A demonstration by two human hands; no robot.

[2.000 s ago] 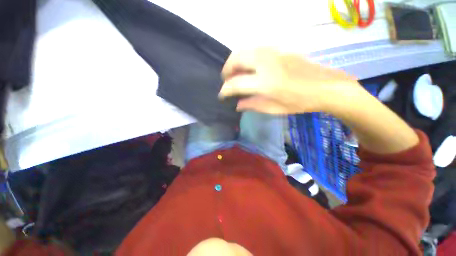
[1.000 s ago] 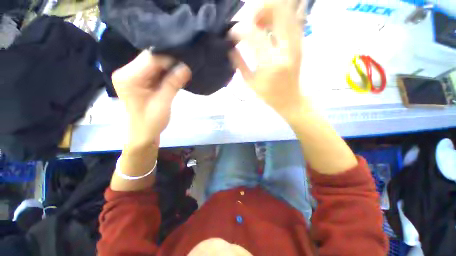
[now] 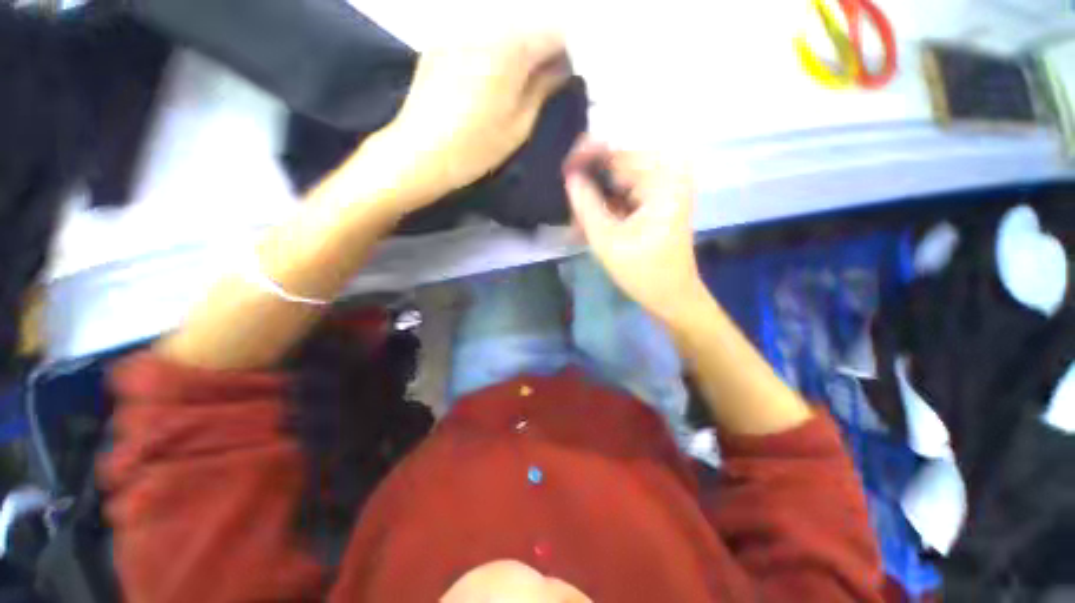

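A black garment [image 3: 519, 177] lies bunched on the white table at its front edge. A smooth dark grey-black part of it [image 3: 295, 59] stretches to the upper left. My left hand [image 3: 489, 106] reaches across it from the left, with its curled fingertips closed on the cloth's upper right edge. My right hand [image 3: 637, 218] is at the cloth's right edge, thumb and forefinger close together with a dark patch between them. Blur hides whether it grips the cloth. My left forearm covers part of the garment.
Scissors with yellow and red loops [image 3: 849, 47] lie on the table at the upper right. A dark rectangle with a brown edge, perhaps a phone [image 3: 984, 85], is right of them. A blue basket [image 3: 813, 306] and black pieces with white patches [image 3: 990, 389] are below the table's right side.
My hands have come down from the raised cloth to the table's front edge. The black garment is lower and lies on the table. The view has shifted.
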